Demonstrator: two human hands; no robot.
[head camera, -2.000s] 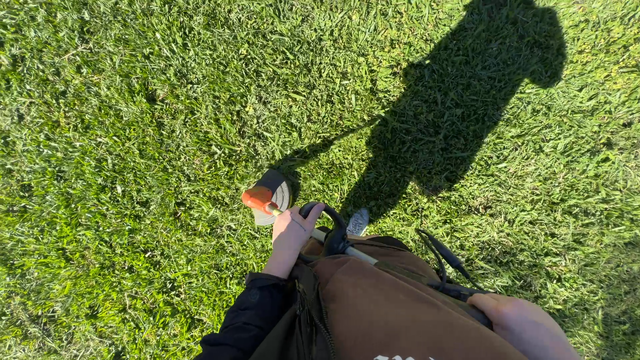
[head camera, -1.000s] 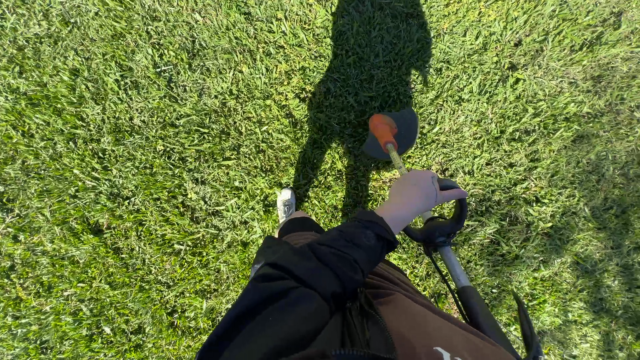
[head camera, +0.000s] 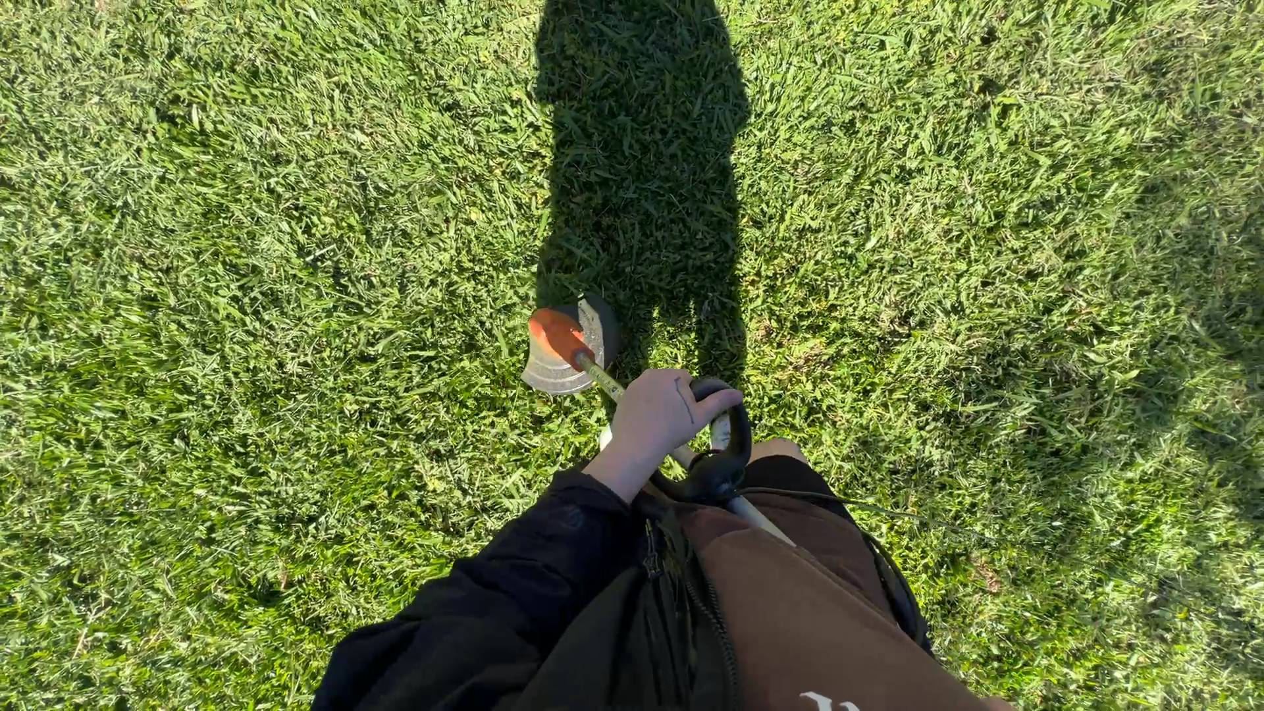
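My left hand is closed around the black loop handle of a string trimmer, its thumb lying along the top of the loop. From there the trimmer's pale shaft runs up and left to an orange head with a rounded guard, low over the grass. Below the loop, the shaft passes in front of my brown shirt and drops out of sight. My right hand cannot be made out; the lower shaft and the rear grip are hidden too.
Short green grass surrounds me on all sides. My long shadow falls straight ahead, over the trimmer head's right side. A thin dark cord extends right from my waist. My bare knee shows beside the loop handle.
The trimmer head has swung from right of my left hand back to its left, the hand still on the loop. My right hand, visible two seconds ago, has gone out of sight. The view has turned.
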